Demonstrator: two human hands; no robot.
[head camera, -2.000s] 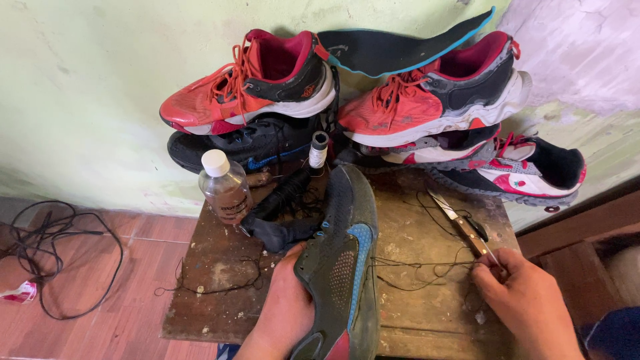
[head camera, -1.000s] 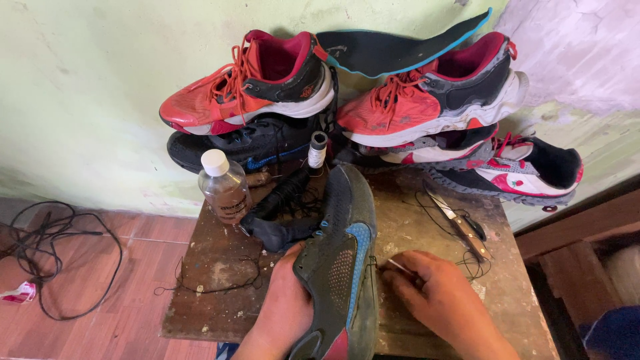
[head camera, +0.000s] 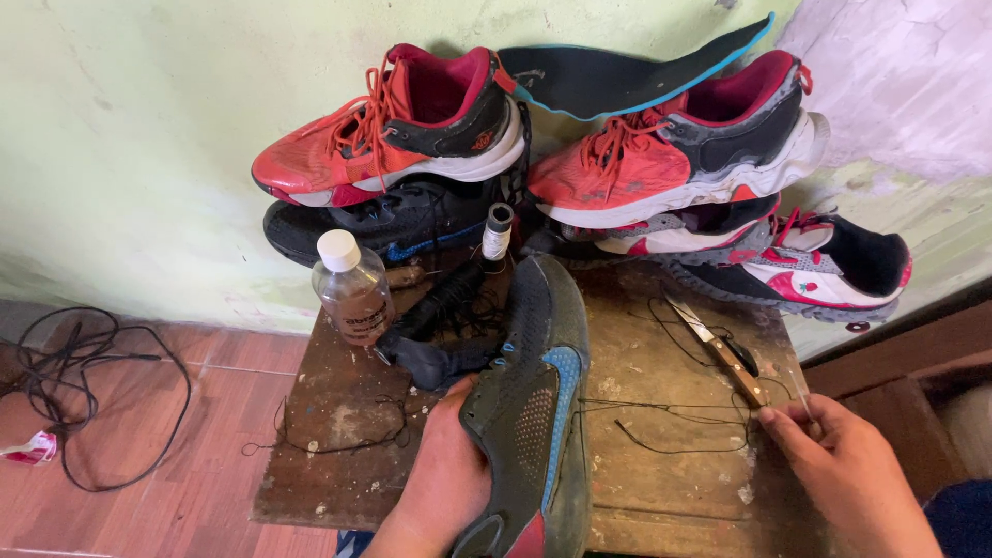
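My left hand (head camera: 446, 465) grips a black sneaker (head camera: 511, 418) with a blue swoosh, toe pointing away; the fingers are partly hidden by the upper. Dark thread (head camera: 659, 406) runs from the edge of its sole across to my right hand (head camera: 829, 446). Between the right fingers is a thin pale needle-like tool (head camera: 800, 391), pointing up. A knife with a wooden handle (head camera: 736, 372) lies on the wooden table (head camera: 620, 496), its handle end close to the right fingertips. Another length of dark thread (head camera: 341, 448) lies left of the sneaker.
A clear bottle with a white cap (head camera: 353, 298), a black thread spool (head camera: 446, 294) and a white thread spool (head camera: 497, 232) stand or lie behind the sneaker. Red sneakers (head camera: 325, 159) rest on other shoes by the wall, under an insole (head camera: 628, 77). Black cord (head camera: 182, 411) lies on the floor.
My right hand was beside the sneaker's sole one second ago and has moved right, drawing thread out from it. The left hand still holds the sneaker in about the same place.
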